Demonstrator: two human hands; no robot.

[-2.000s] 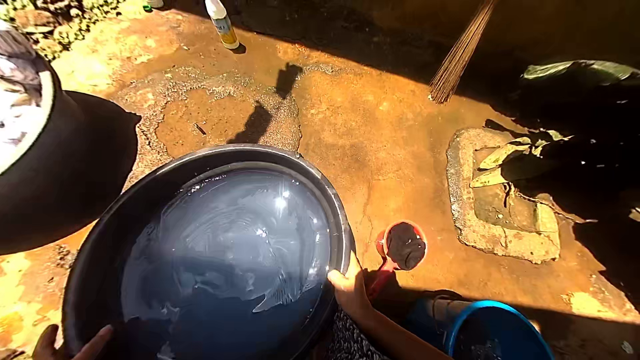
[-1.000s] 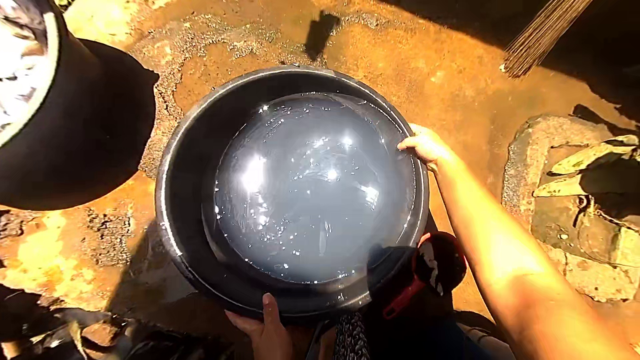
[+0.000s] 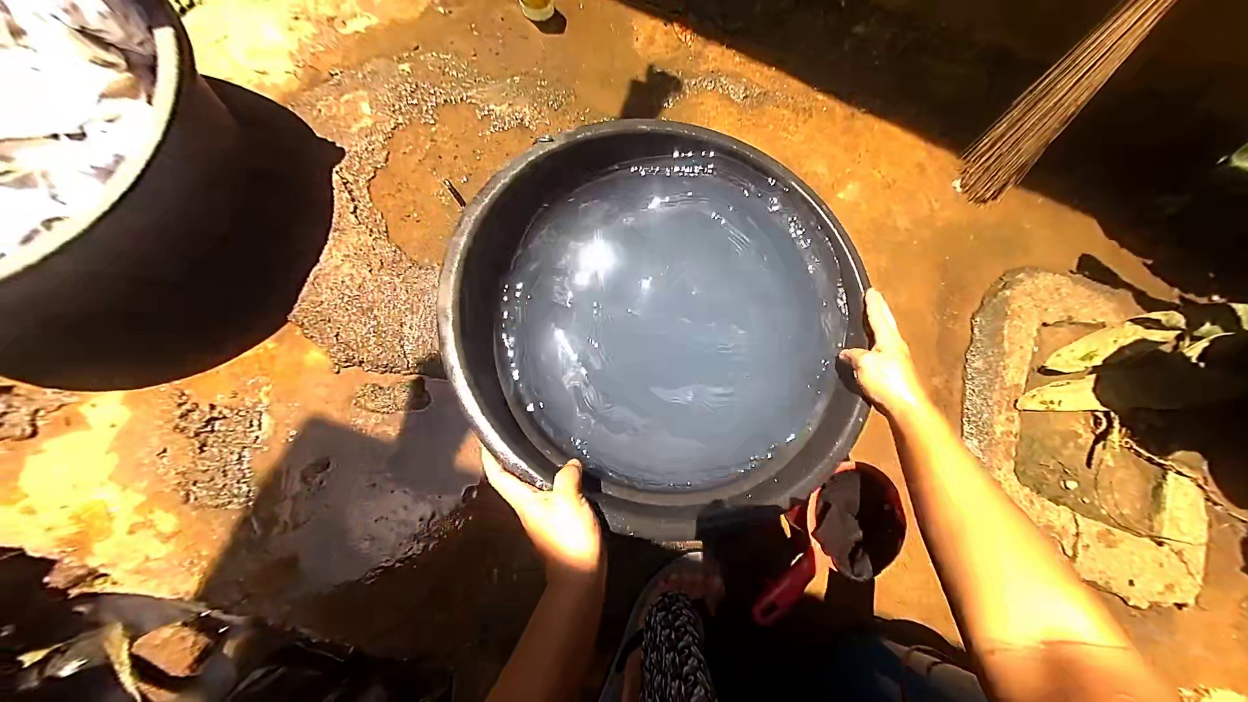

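Observation:
A round black basin (image 3: 458,292) holds cloudy grey water (image 3: 673,331) that glints and ripples in the sun. My left hand (image 3: 558,517) grips its rim at the lower left, thumb over the edge. On the right side, my right hand (image 3: 882,361) grips the rim, thumb on top and fingers along the outside. The undersides of the basin and some of my fingers are hidden. Just below the basin's lower right is a red dipper (image 3: 882,522) with a handle and something dark grey in it, partly in shadow.
A large dark tub (image 3: 117,283) full of whitish cloth (image 3: 68,117) stands at the left. A stick broom (image 3: 1063,102) lies at the upper right. Concrete edging (image 3: 994,361) surrounds leaves at the right. Part of a bottle (image 3: 536,8) shows at the top. My foot is under the basin's near side.
Both hands still hold the basin. My left hand has come round from the basin's left side to its lower left, and the basin now lies nearer the red dipper.

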